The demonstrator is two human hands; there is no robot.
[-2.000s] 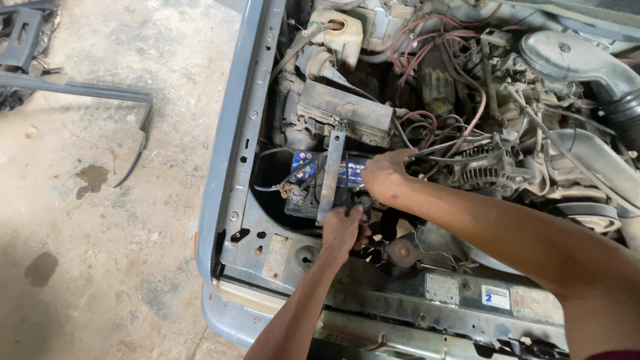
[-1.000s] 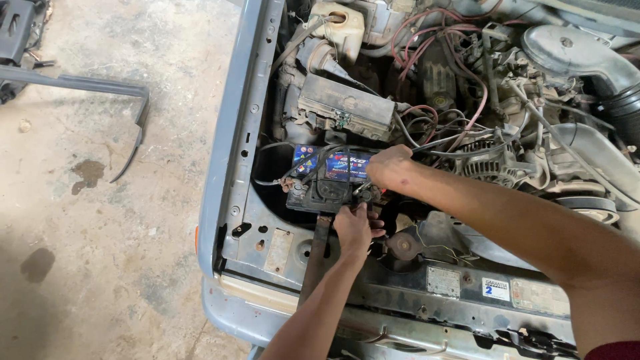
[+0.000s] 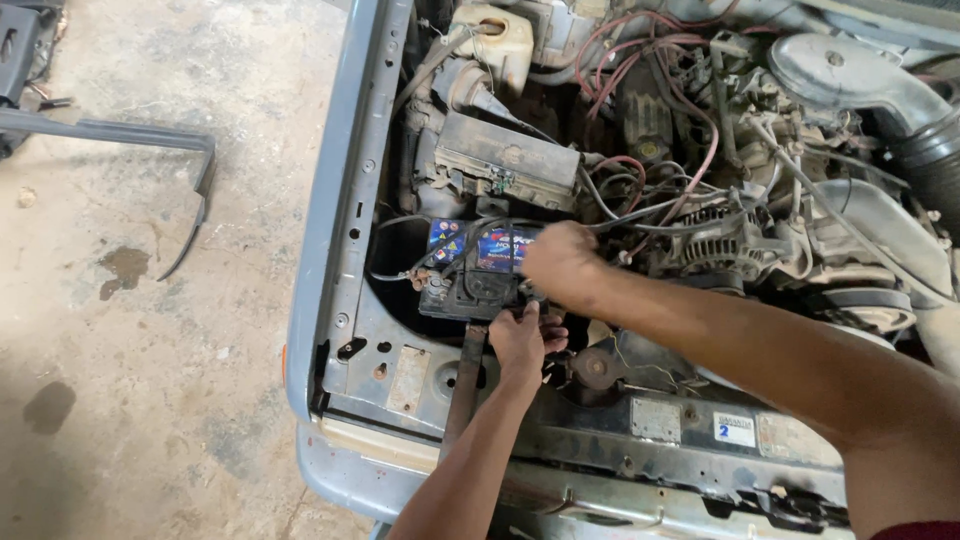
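Observation:
A car battery [image 3: 499, 251] with a blue label and black front sits in the corner of the engine bay, with black cables across its top. A clamp [image 3: 426, 280] is at its left terminal. My left hand [image 3: 519, 339] is at the battery's near right corner, thumb and fingers close to the right terminal area; what they grip is hidden. My right hand [image 3: 561, 261], blurred, is curled just above that corner, over the label's right end; whether it holds anything is unclear. A flat metal bar [image 3: 465, 379] lies across the front panel beside my left forearm.
Behind the battery is a dusty black box [image 3: 506, 154], then a plastic reservoir [image 3: 510, 52]. The alternator [image 3: 709, 244] and red hoses [image 3: 694, 120] lie to the right. The grey fender [image 3: 330, 202] borders the left, and a dark trim strip [image 3: 142, 131] lies on the concrete floor.
The flat metal bar, across the battery's top in the oldest frame, now lies lower, over the front panel. My left hand has shifted slightly right, to the battery's near right corner.

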